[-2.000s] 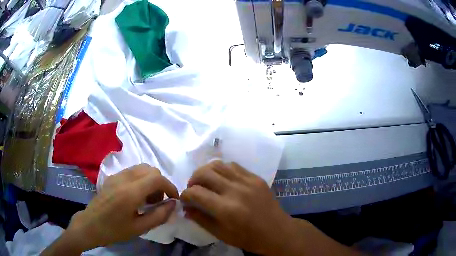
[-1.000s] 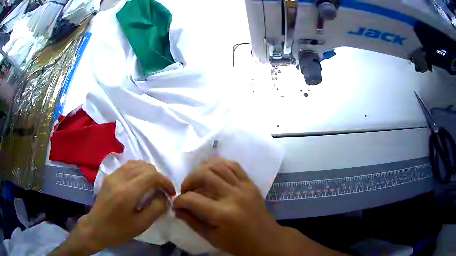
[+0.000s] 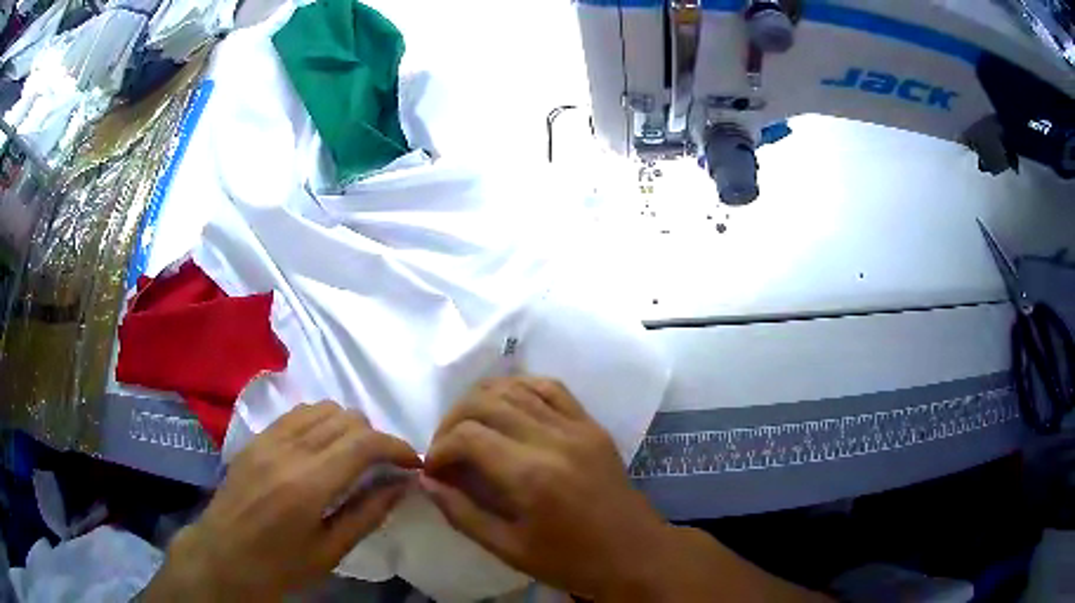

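A white garment [image 3: 389,277] lies spread over the left part of the machine table, with creases running towards my hands. Its green panel [image 3: 348,88] is at the top and its red panel [image 3: 200,342] at the left. My left hand [image 3: 309,489] and my right hand [image 3: 513,471] meet at the table's front edge, fingertips touching. Both pinch the garment's white edge between thumb and fingers. The exact fold between the fingertips is hidden. A small dark mark or label [image 3: 510,345] shows on the white cloth above my right hand.
The sewing machine head [image 3: 813,71] stands at upper right, with the dark lamp [image 3: 732,165] beneath it. Black-handled shears [image 3: 1040,353] lie at far right. A printed ruler [image 3: 825,433] runs along the front edge. Plastic-wrapped material [image 3: 77,271] is at left.
The view has shifted slightly, so the machine head appears further right. Both hands still pinch the edge; the left fingers have flattened and the fingertips have shifted slightly. The garment has barely moved.
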